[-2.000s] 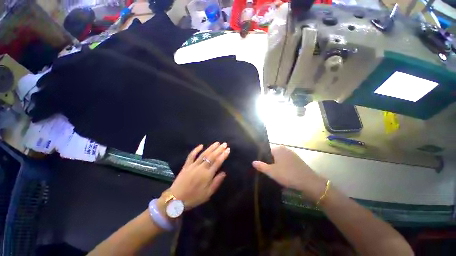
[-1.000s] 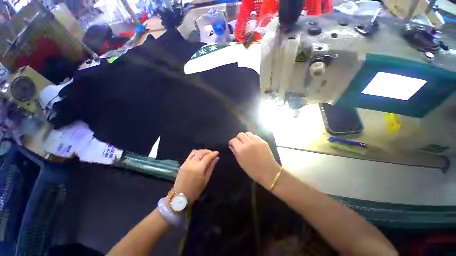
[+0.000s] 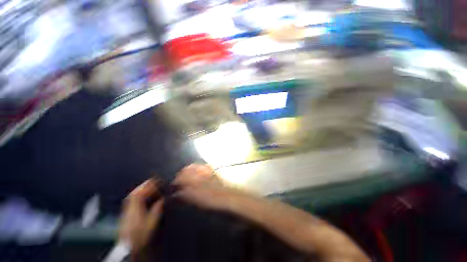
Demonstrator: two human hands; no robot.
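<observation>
The frame is strongly blurred. Black cloth [image 3: 97, 148] lies over the left of the table and hangs down in front of me. My left hand [image 3: 141, 210] is at the cloth, lower left of centre, its fingers bent toward my right hand. My right hand [image 3: 194, 179] is beside it at the cloth, just below the lamp glare, fingers curled. Both hands seem to pinch the cloth, but the fingertips are blurred. The cream sewing machine head [image 3: 199, 105] stands beyond the hands. Its needle area is hidden in the glare.
The machine's white screen [image 3: 261, 103] faces me. A dark shape lies below it on the bed. The white table top [image 3: 307, 171] has a green front edge [image 3: 333, 196]. A red basket [image 3: 197, 48] is at the back. Pale papers [image 3: 25, 222] are at lower left, and blurred light material is at right.
The view has swung to the right, so the machine and hands appear further left. Both hands remain close together at the cloth, where they came together after lying apart on it.
</observation>
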